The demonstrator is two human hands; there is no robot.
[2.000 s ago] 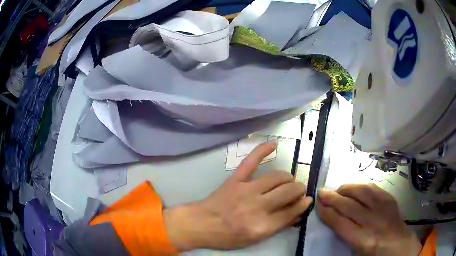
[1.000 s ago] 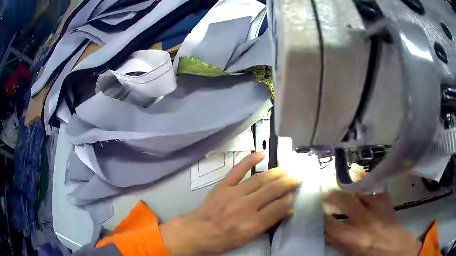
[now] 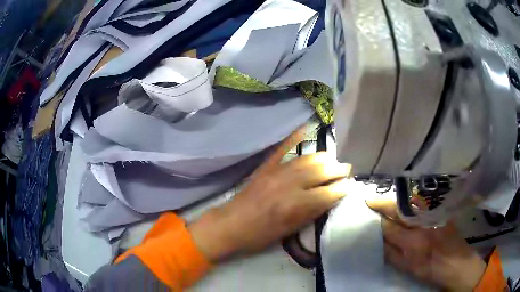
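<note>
A light grey fabric strip (image 3: 353, 245) runs from under the machine head towards me. Black tape (image 3: 321, 228) lies along its left side, partly covered by my left hand. My left hand (image 3: 273, 199) rests on the strip and tape left of the needle area, fingers spread and fingertips in the bright lamp light. My right hand (image 3: 419, 245) is at the strip's right edge, its fingertips partly hidden by the machine's curved guard. The off-white sewing machine head (image 3: 422, 85) hides the needle. A dark curved thing (image 3: 299, 251) shows below my left wrist.
Loose grey cut pieces (image 3: 188, 148) lie left of the needle area, with a white curled band (image 3: 182, 85) on them. A yellow-green patterned strip (image 3: 242, 80) lies behind them. Grey strips with dark edges (image 3: 131, 57) are heaped at the back left.
My view has swung towards the machine head since the first frame. My left hand has moved forward along the strip, now covering the rectangular outline. The dark curved thing has come into view.
</note>
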